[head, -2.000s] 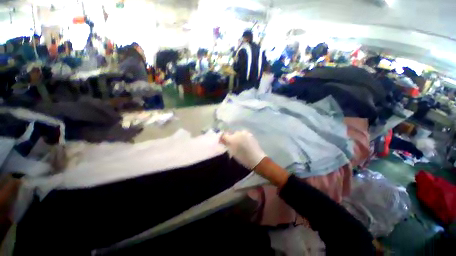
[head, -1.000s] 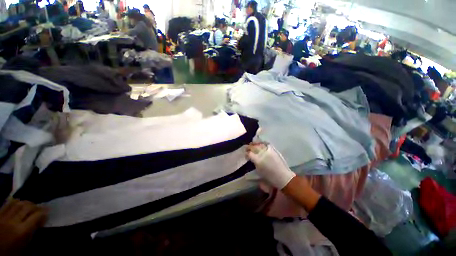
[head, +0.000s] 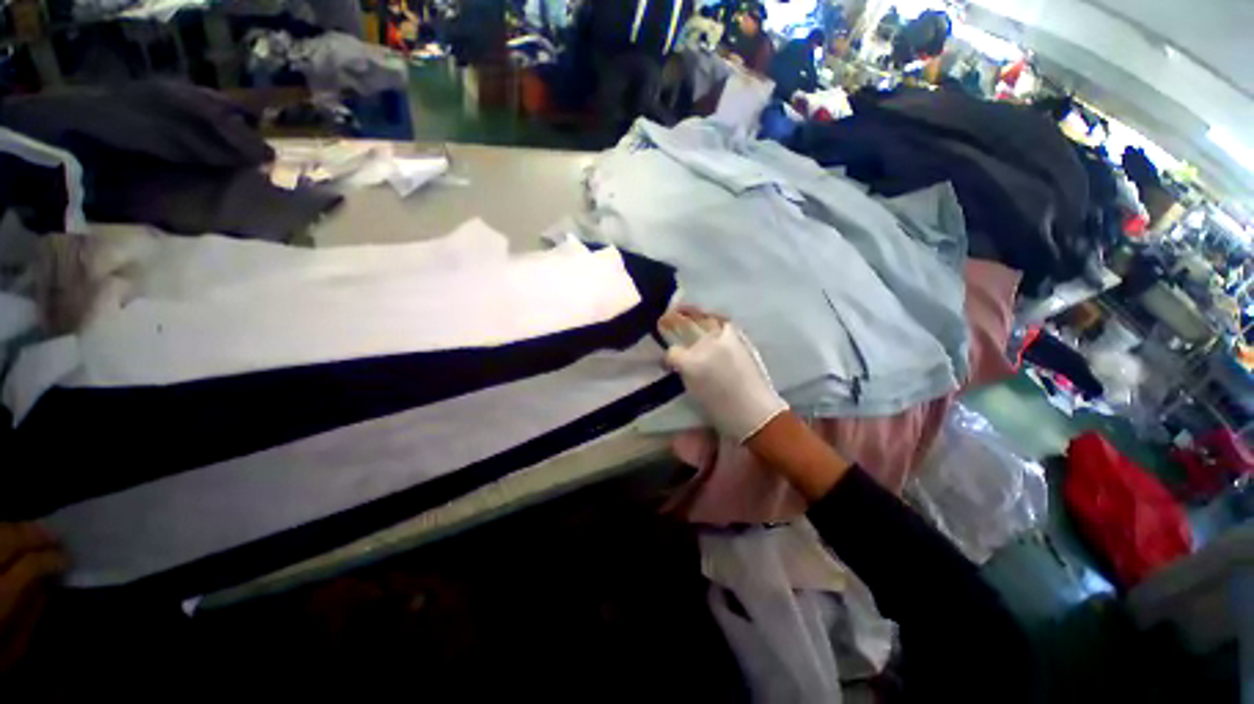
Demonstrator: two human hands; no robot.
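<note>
White cut panels (head: pixel 344 310) lie along the table (head: pixel 516 186). Black panels (head: pixel 275 406) show beneath them. A pale grey-lilac panel (head: pixel 358 468) lies on the black nearer me. My right hand (head: pixel 722 378), in a white glove, has its fingers closed on the right end of the grey-lilac panel. My left hand (head: pixel 25 585) is at the left edge, partly cut off and dim, beside the panel's left end; its fingers cannot be made out.
Light blue garments (head: pixel 784 261) lie right of the panels, over dusty-pink garments (head: pixel 811 461). Dark cloth (head: pixel 963 165) is piled behind. Small white scraps (head: pixel 399 172) lie at the far side. A red bundle (head: pixel 1125 509) and clear plastic (head: pixel 979 481) are on the floor.
Two seconds ago my right hand was at the white panel's end; now it is at the grey-lilac panel's end, which lies uncovered. The view has tilted and shifted since one second ago.
</note>
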